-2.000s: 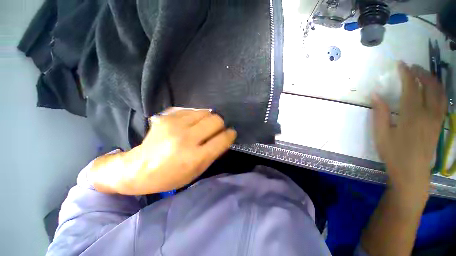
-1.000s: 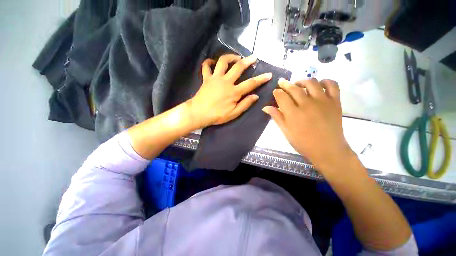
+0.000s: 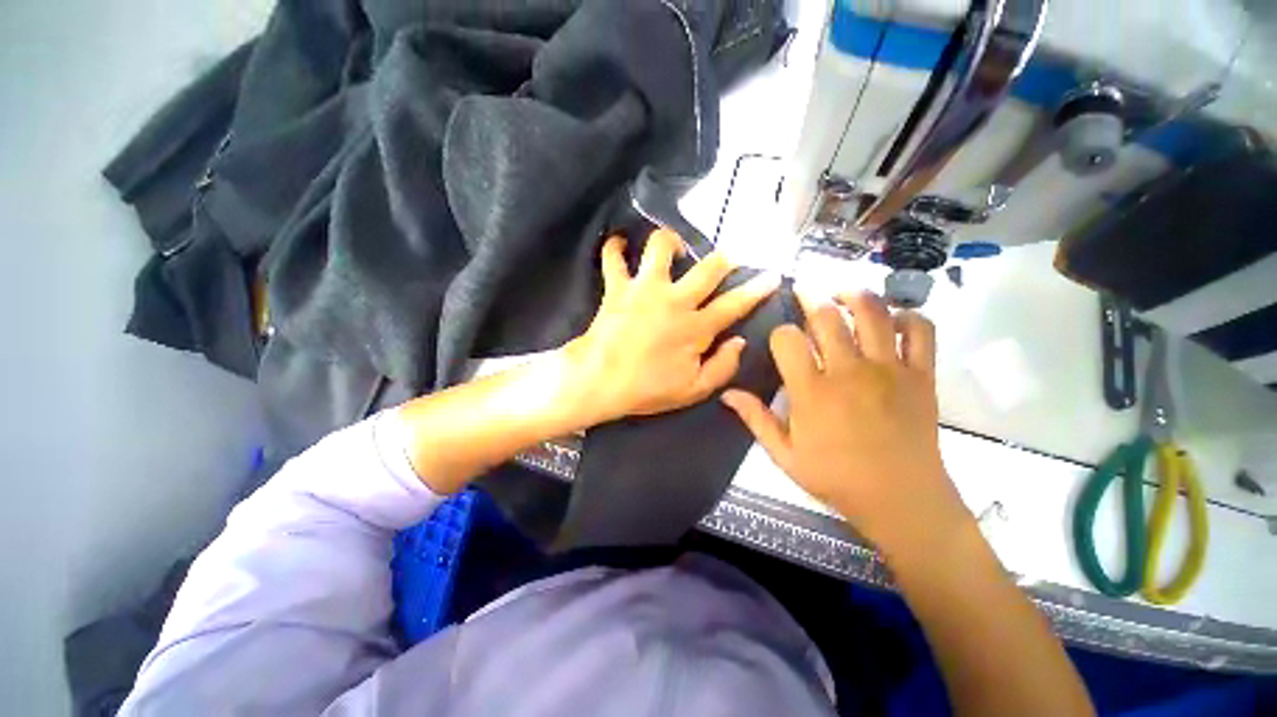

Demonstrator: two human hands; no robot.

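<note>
The dark grey garment [image 3: 518, 182] lies in folds left of the sewing machine [image 3: 910, 84]. Its smooth flat panel [image 3: 651, 476] hangs over the table's front edge, and its upper corner lies at the lit presser foot and needle area [image 3: 812, 252]. My left hand [image 3: 658, 336] lies on the panel with fingers spread, pressing it. My right hand [image 3: 854, 399] is at the panel's right edge, fingertips by the corner just below the presser foot. Whether it pinches the fabric is hidden. A pale-edged strip [image 3: 672, 224] curls above my left fingers.
Green and yellow scissors [image 3: 1148, 518] and black snips [image 3: 1118, 350] lie on the bed at right. A small pale piece [image 3: 999, 371] lies nearer the machine. A ruler strip [image 3: 784, 539] runs along the front edge. A blue bin [image 3: 431, 560] is below; a dark padded object [image 3: 1169, 210] is at upper right.
Since two seconds ago, my right hand has come left from the bed to the fabric, and the panel is turned with its corner at the needle. Since one second ago, mainly the view has shifted.
</note>
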